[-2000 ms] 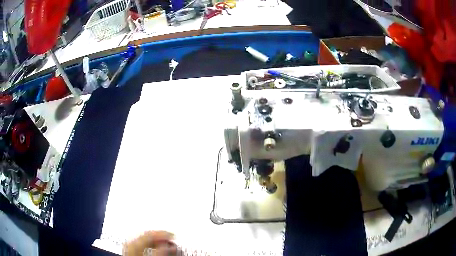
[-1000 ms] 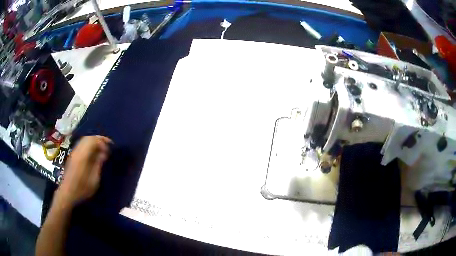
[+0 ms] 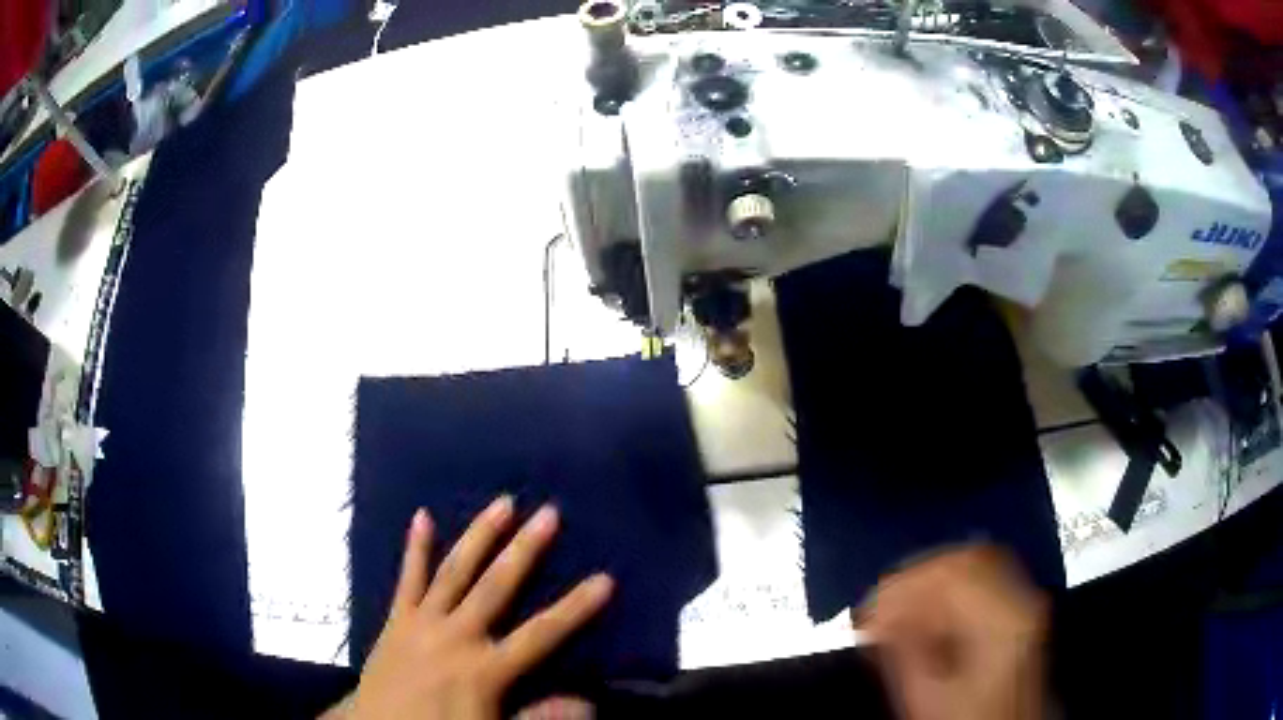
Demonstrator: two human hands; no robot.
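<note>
A navy rectangular panel [image 3: 528,450] with fraying edges and one corner cut off lies left of the needle area, its top edge near the presser foot. My left hand [image 3: 479,619] rests flat on it, fingers spread. A second navy panel [image 3: 915,422] lies under the arm of the white sewing machine [image 3: 844,127]. My right hand [image 3: 957,633], blurred, is at this panel's lower end with fingers curled; whether it grips the cloth I cannot tell.
More dark navy cloth [image 3: 169,366] hangs over the table's left side. A black clamp-like piece [image 3: 1126,436] sits at the right table edge. Red and yellow loops [image 3: 38,513] show at the far left. A tray with small items [image 3: 985,26] is behind the machine head.
The navy rectangular panel now lies on the white table left of the needle. My left hand has moved right from the left-side cloth onto it. My right hand has come into fuller view.
</note>
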